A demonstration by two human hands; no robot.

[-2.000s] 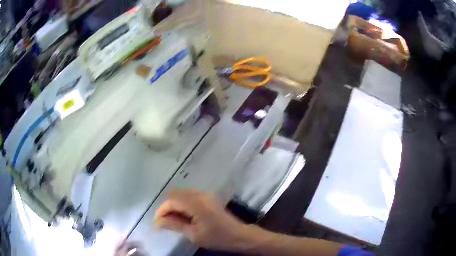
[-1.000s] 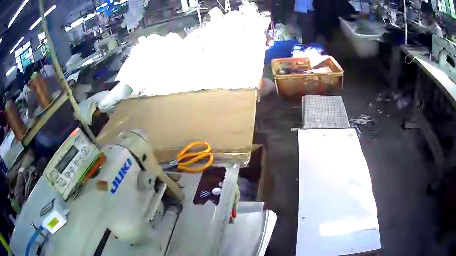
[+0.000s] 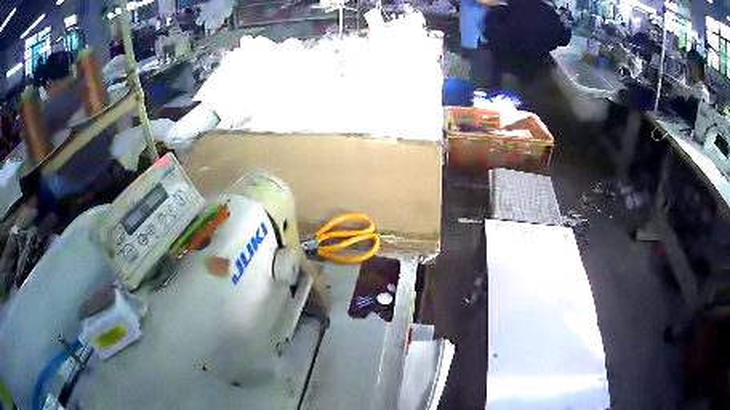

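No hand is in the picture. The cream JUKI sewing machine (image 3: 232,296) stands at the lower left, its needle end cut off or out of view. Its control panel (image 3: 152,215) is on the far side. Orange-handled scissors (image 3: 346,239) lie at the back of the machine table (image 3: 352,352), against the cardboard. A dark patterned patch (image 3: 375,290) lies in front of them with a small round white item on it. A white box with a yellow label (image 3: 112,330) sits on the machine.
A brown cardboard extension (image 3: 320,180) stands behind the machine, with a glaring white fabric pile (image 3: 320,84) beyond. An orange crate (image 3: 500,148) and a long white board (image 3: 540,312) are at the right. Thread cones (image 3: 92,84) stand at the left. A person in dark clothing is at the back.
The view has swung up from the machine bed to the workshop, then slightly right. My hand seen near the table's front edge two seconds ago has gone out of view.
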